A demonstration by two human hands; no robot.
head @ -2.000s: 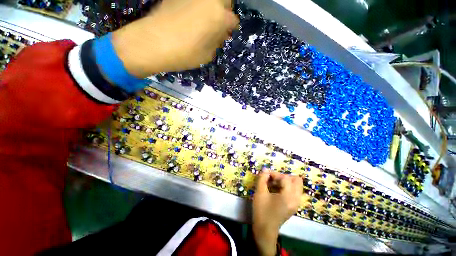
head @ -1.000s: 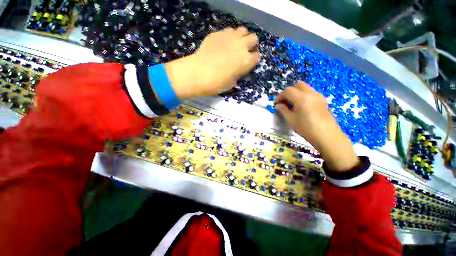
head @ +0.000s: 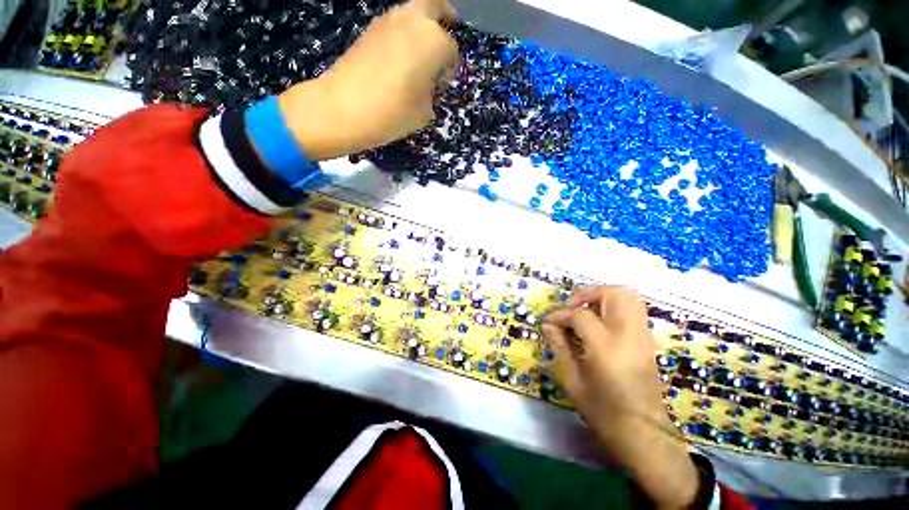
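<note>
A long tan-yellow circuit board panel (head: 399,314), crowded with small parts, lies along the near track. My right hand (head: 603,349) is over the panel, thumb and finger pinched close to its surface; whether a part is between them is too small to tell. My left hand (head: 384,85), with a blue wrist band (head: 277,142), is over the pile of black components (head: 239,50), fingers curled; its fingertips are partly hidden and I cannot see what it holds. Smaller dark parts (head: 478,120) lie right of it, then a pile of blue disc parts (head: 648,159).
Green-handled pliers (head: 803,261) lie right of the blue pile, beside a board with yellow-and-black parts (head: 859,294). A similar board (head: 82,38) lies at the far left. A metal rail (head: 379,374) edges the near side. A raised white wall (head: 638,55) runs behind the piles.
My right hand has moved from the edge of the blue pile down to the board panel. My left hand has moved slightly left and up over the black parts.
</note>
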